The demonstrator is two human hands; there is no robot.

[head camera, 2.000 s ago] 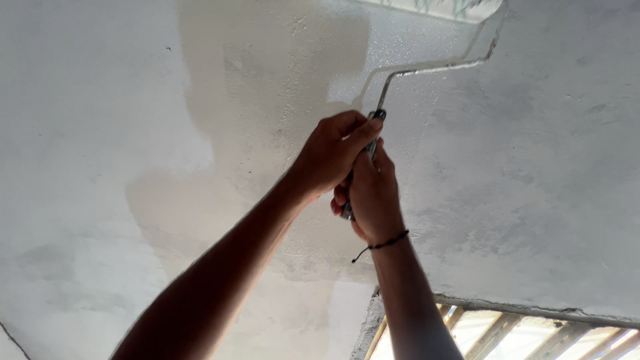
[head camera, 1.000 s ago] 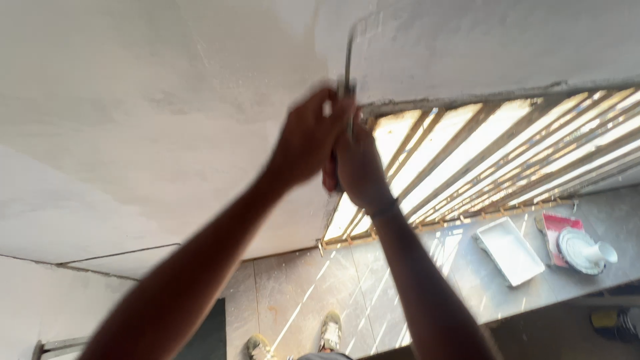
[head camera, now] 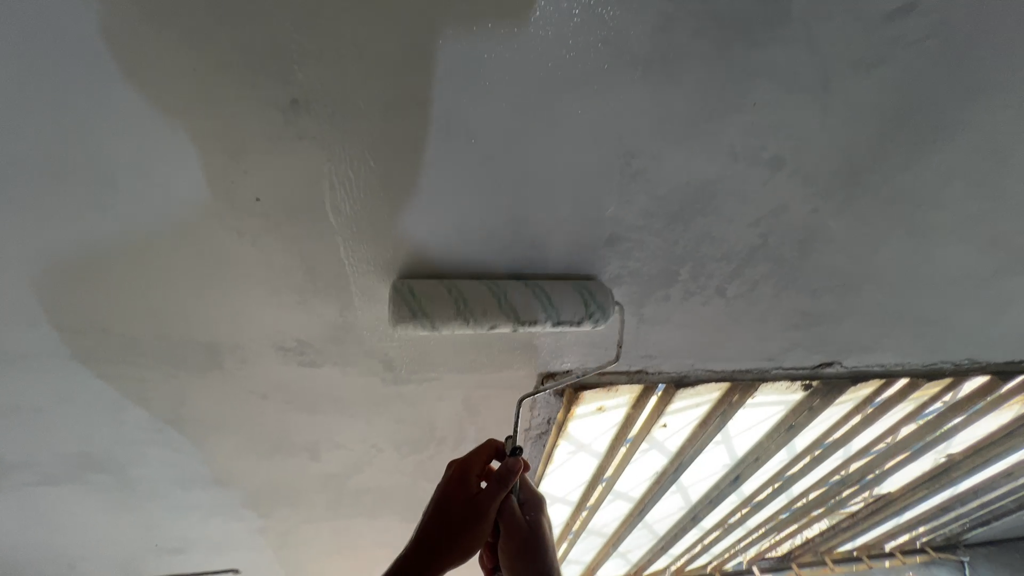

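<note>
A paint roller with a white, green-striped sleeve (head camera: 502, 305) lies level against the plastered wall (head camera: 704, 208), left of centre. Its bent wire frame (head camera: 570, 378) runs from the sleeve's right end down to the handle. Around the handle, at the bottom of the view, my left hand (head camera: 468, 504) is closed, its thumb near the handle's top. My right hand (head camera: 526, 524) grips the same handle just to the right, pressed against the left. Most of the handle is hidden by the fingers. Darker, damp-looking patches (head camera: 320, 104) spread over the wall left of and above the roller.
A slatted window opening (head camera: 696, 464) with bright light behind it fills the lower right. Its rough upper edge (head camera: 768, 373) lies just right of the roller's wire frame. A thin dark edge (head camera: 200, 571) shows at the bottom left.
The view has tilted up again since one second ago, when floor, shoes and a tray showed. The roller sleeve, cut off at the top edge two seconds ago, is now fully visible. Both hands keep their hold.
</note>
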